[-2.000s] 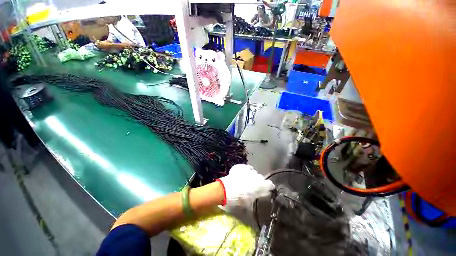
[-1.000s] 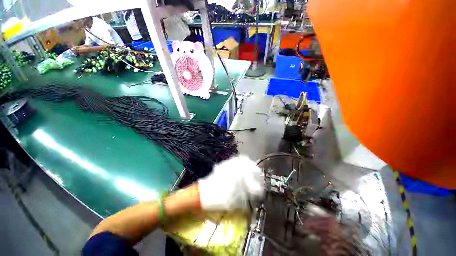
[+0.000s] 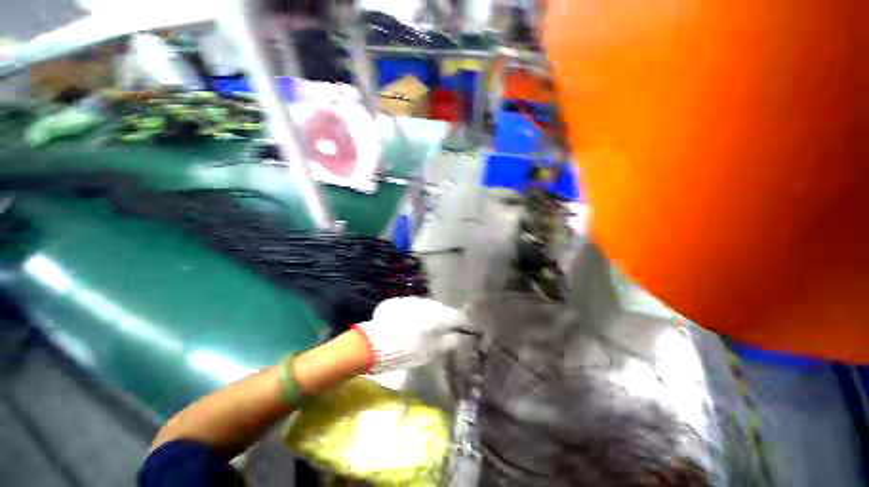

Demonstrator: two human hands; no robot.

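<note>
My left hand [image 3: 412, 333], in a white glove with a red cuff, is over the left edge of the machine bed, above a silvery slide rail [image 3: 467, 418]. A short dark line shows at its fingertips, perhaps a cable end; blur hides whether it is gripped. The black cable bundle [image 3: 276, 252] lies on the green table, its near ends just behind the glove. A shiny yellow block [image 3: 372, 433] is below the gloved wrist. My right hand cannot be made out in the frame. The machine bed at lower right is badly blurred.
The orange hood [image 3: 715, 171] fills the upper right. A pink-and-white fan [image 3: 333, 138] stands on the green table [image 3: 171, 295] near a white post [image 3: 276, 114]. Blue bins [image 3: 519, 133] are behind the machine. Dark mechanism parts [image 3: 540, 243] stand at the back of the bed.
The view has turned, so the table and fan have shifted left and the hood covers more. The gloved hand's fingers now point right over the rail. A blurred reddish-brown shape at lower right is gone.
</note>
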